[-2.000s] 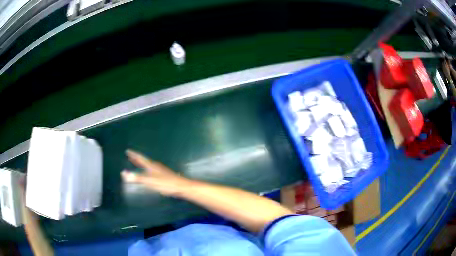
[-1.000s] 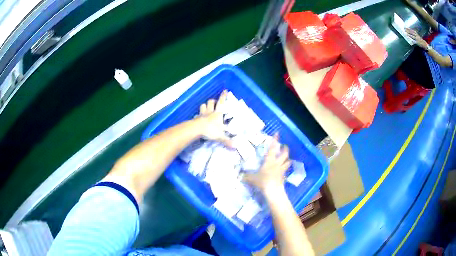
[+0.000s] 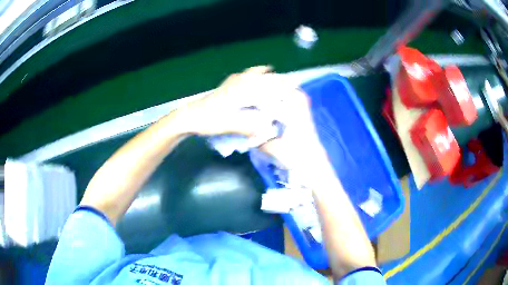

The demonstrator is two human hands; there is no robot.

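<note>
My left hand (image 3: 237, 106) and my right hand (image 3: 287, 122) are close together over the left rim of the blue basket (image 3: 356, 145), blurred and overexposed. They hold a bunch of small folded white leaflets (image 3: 231, 145) between them, partly over the dark green bench top. More leaflets (image 3: 287, 200) lie or fall below my right hand at the basket's left side. One white leaflet (image 3: 371, 202) lies in the basket's lower right. Much of the basket's blue floor shows. My right forearm hides part of the basket.
A stack of white trays or blanks (image 3: 39, 203) stands at the left. Red packs (image 3: 437, 142) sit on a board at the right. Small white items (image 3: 306, 37) lie on the green conveyor beyond the metal rail (image 3: 139, 118). A brown carton (image 3: 394, 228) is below the basket.
Both hands have lifted leaflets out of the basket and moved to its left side. The basket holds far fewer leaflets. The view has turned, so the basket and red packs appear further right.
</note>
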